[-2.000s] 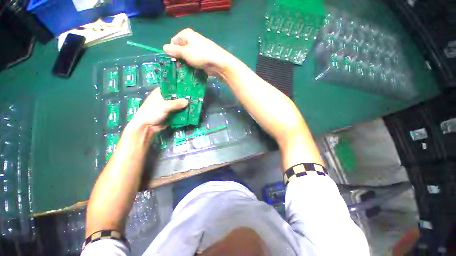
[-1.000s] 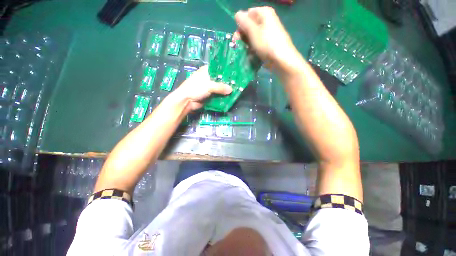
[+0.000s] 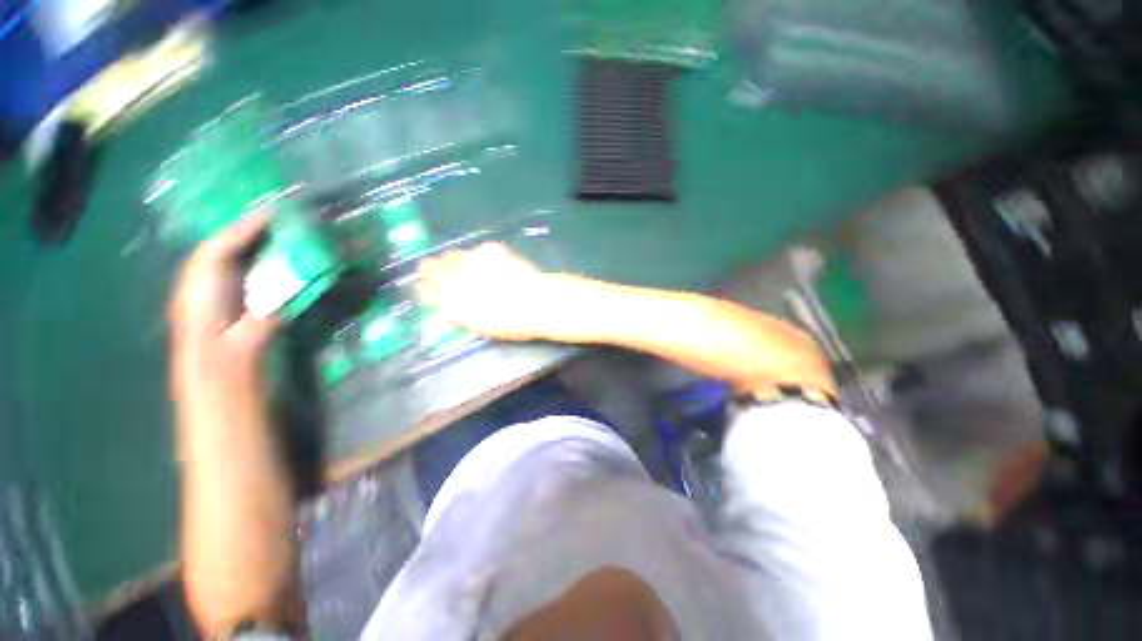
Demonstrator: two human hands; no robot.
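The view is blurred. My left hand (image 3: 226, 286) is over the left part of the clear blister tray (image 3: 463, 363), holding green circuit boards (image 3: 304, 261). Their number is unclear. My right hand (image 3: 482, 291) is over the tray's front right part, palm down, with fingertips low near the pockets. Blur hides whether it holds a board. Green boards show in the tray's left pockets, and a few green patches (image 3: 403, 228) show between my hands.
A black ribbed pad (image 3: 626, 132) lies right of the tray, with green panels (image 3: 645, 28) behind it and clear trays (image 3: 877, 63) at the back right. A black phone-like slab (image 3: 60, 185) and papers (image 3: 150, 75) lie far left. Black crates (image 3: 1064, 288) stand at the right.
The view has shifted. My hands have moved apart; the right has come down from the panel edge to the tray. The thin strip no longer shows in my right hand.
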